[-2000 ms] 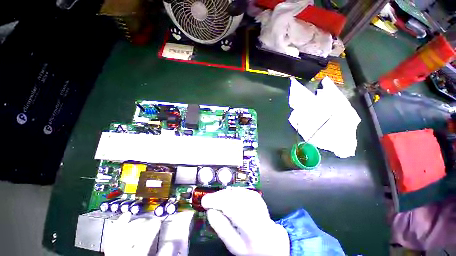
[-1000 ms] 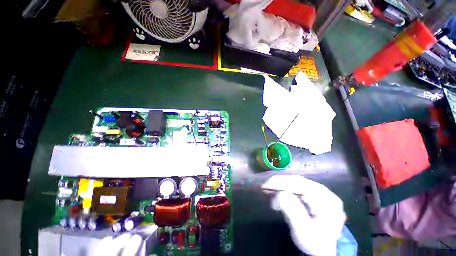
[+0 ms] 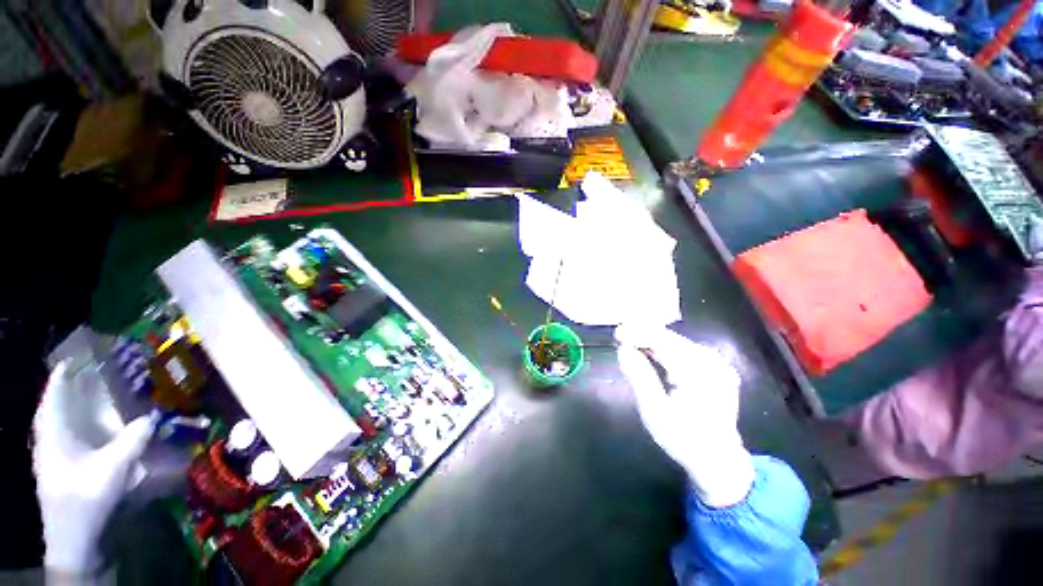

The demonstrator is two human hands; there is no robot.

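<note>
The large green power supply board (image 3: 383,343) lies turned at an angle at the left, with a long silver-white heatsink (image 3: 257,355) across it and two copper-red coils (image 3: 269,544) at its near corner. My left hand (image 3: 92,458), white-gloved, grips the board's left edge by the grey heatsink there; some fingertips are hidden. The small green cup (image 3: 554,355), dark amber inside, stands right of the board with thin sticks in it. My right hand (image 3: 686,395), white-gloved, is beside the cup, its fingertips pinched on a thin stick that reaches toward the cup's rim.
A crumpled white sheet (image 3: 600,258) lies behind the cup. A panda-shaped fan (image 3: 263,97) and a black box with white rags (image 3: 486,97) stand at the back. Right are a black tray (image 3: 732,235) with a red-orange pad (image 3: 833,288), a red-orange cylinder (image 3: 772,86) and a person's pink sleeve (image 3: 961,395).
The board has turned from lying square to an angle, with my left hand now at its left edge. My right hand has left the coils and come up beside the cup. The view has shifted right.
</note>
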